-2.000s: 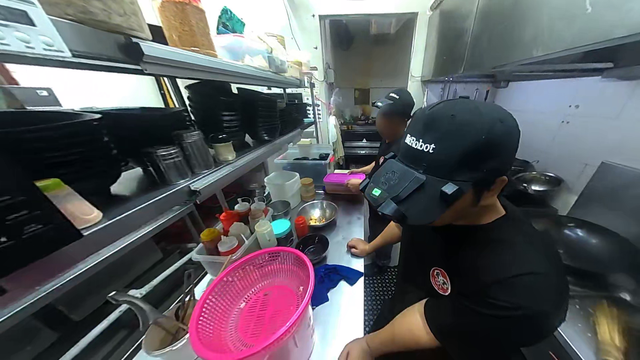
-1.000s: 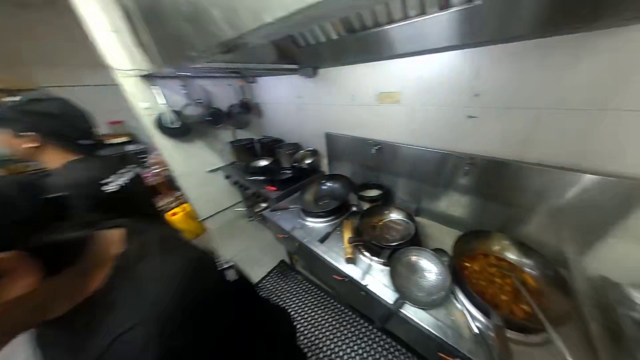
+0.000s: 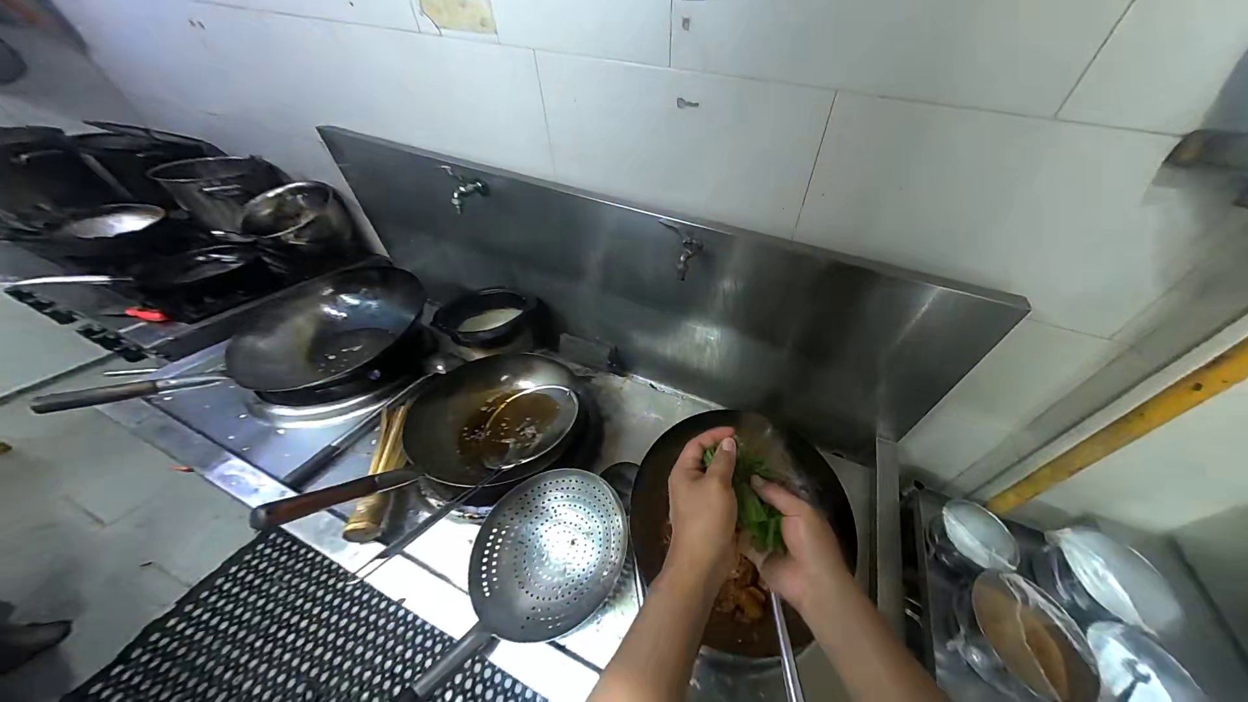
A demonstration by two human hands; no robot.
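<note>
Both of my hands are over a dark wok that holds pieces of food in brown sauce. Between them is a bunch of green leaves. My left hand grips the leaves from the left, its thumb and fingers bent around them. My right hand holds the same leaves from the right, fingertips against them. A metal utensil handle rests in the wok below my right hand. The wok's far side shows behind the leaves; part of the food is hidden by my hands.
Left of the wok lies a perforated metal strainer. Beyond it stand a wok with oil and a ladle, bamboo sticks and another wok. Two taps stick out of the steel backsplash. Metal bowls stand at the right.
The view has swung from the prep counter and co-workers to the stove. My hands, not seen in the earlier frames, are now in view with green leaves between them.
</note>
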